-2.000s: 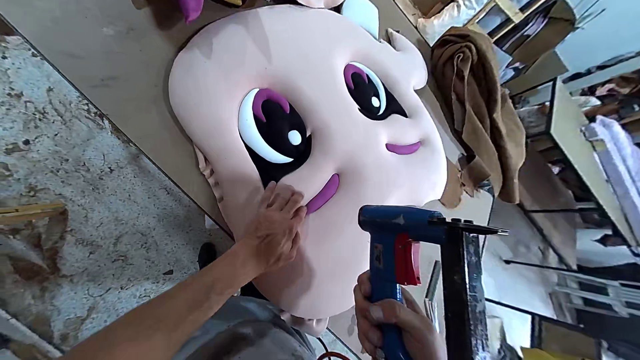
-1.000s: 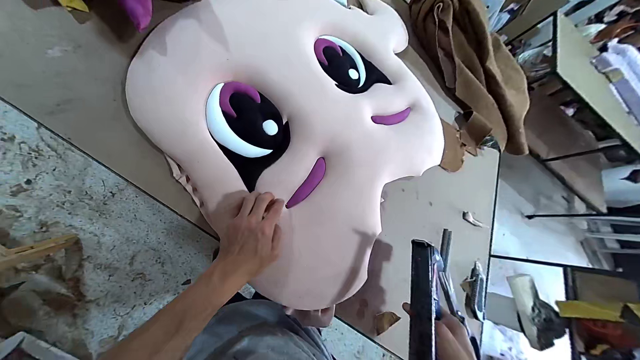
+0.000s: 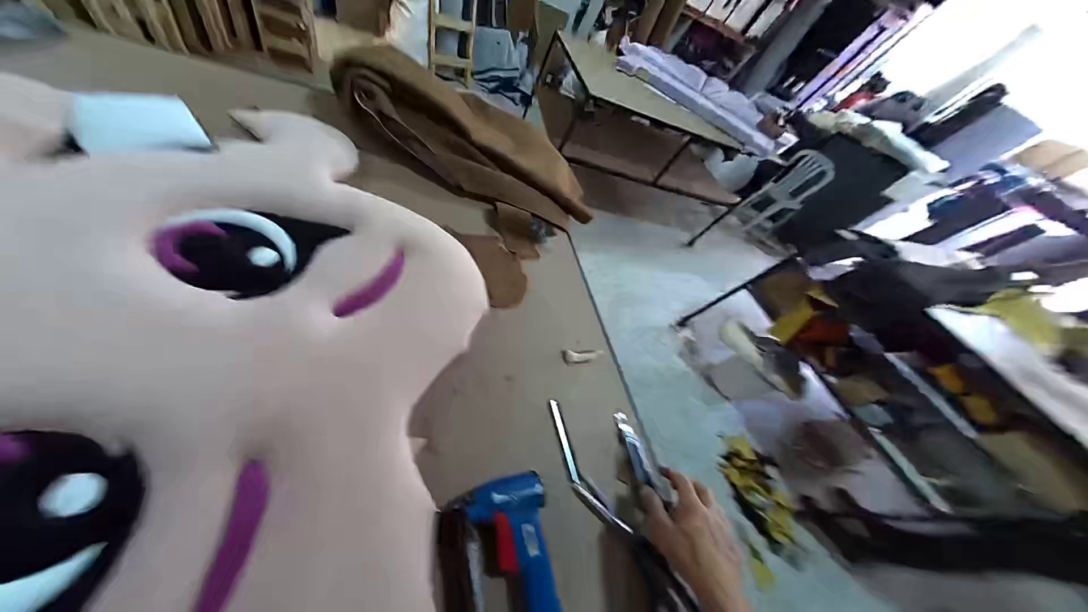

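Note:
My right hand [image 3: 693, 531] reaches to the table edge, its fingers around the near end of a metal hand tool [image 3: 637, 455] whose kind is blurred. Just left of it lies a bent metal rod [image 3: 571, 459] with dark hoses or handles at its near end. The blue staple gun with a red trigger [image 3: 523, 540] lies on the table beside the padded pink face panel [image 3: 340, 399]. That panel carries black, white and purple eyes [image 3: 242, 251] and purple curved strips [image 3: 370, 285]. My left hand is out of view.
A folded brown cloth [image 3: 459, 127] and a brown scrap [image 3: 497, 268] lie on the table [image 3: 527, 382] beyond the panel. A small pale scrap [image 3: 580, 356] is near the edge. Past the floor stand another table [image 3: 637, 93], a white plastic chair [image 3: 790, 187] and racks of material.
The staple gun, in my right hand two seconds ago, now lies on the table. My right hand has moved to the metal tool. My left hand has left the view, which has swung right.

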